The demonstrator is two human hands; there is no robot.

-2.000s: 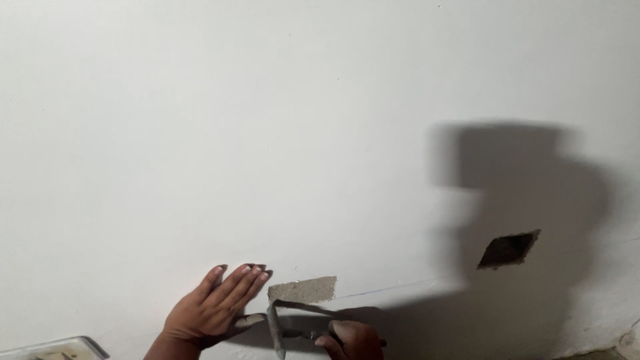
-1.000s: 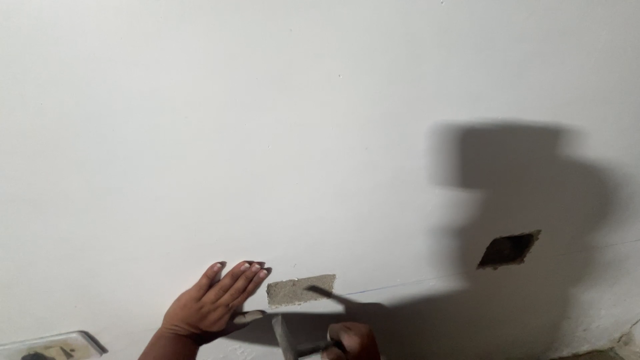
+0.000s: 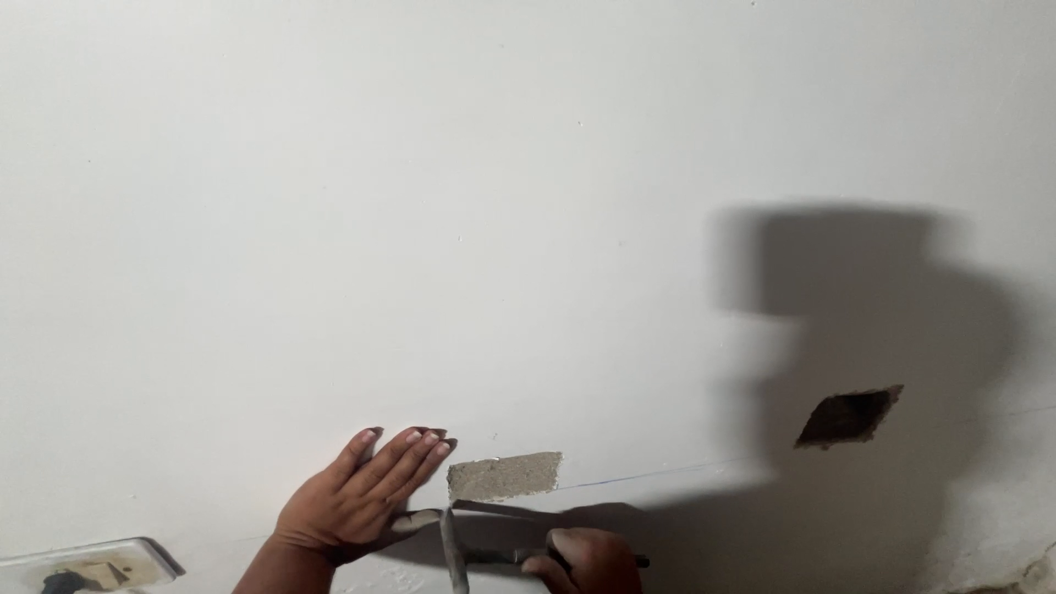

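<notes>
Against the white wall (image 3: 462, 313), my left hand (image 3: 355, 499) lies with its fingers pointing up and right, just left of a rough rectangular patch of bare grey mortar (image 3: 506, 477). At the bottom, my right hand (image 3: 587, 561) is closed around the dark handle of a hammer-like tool (image 3: 454, 549). The tool's upright head reaches up to the lower left corner of the patch, close to my left thumb. Its lower end runs out of view. A thin blue line (image 3: 627, 478) runs right from the patch.
A dark, rough-edged hole (image 3: 850, 417) opens in the wall at the right, within a large shadow. An outlet plate (image 3: 99, 565) with a black plug (image 3: 62, 582) sits at the lower left. Broken plaster (image 3: 1035, 573) shows at the lower right corner.
The tool in my right hand has moved up and left from its place one second ago, back near the patch's lower left corner. My left hand stays beside the patch.
</notes>
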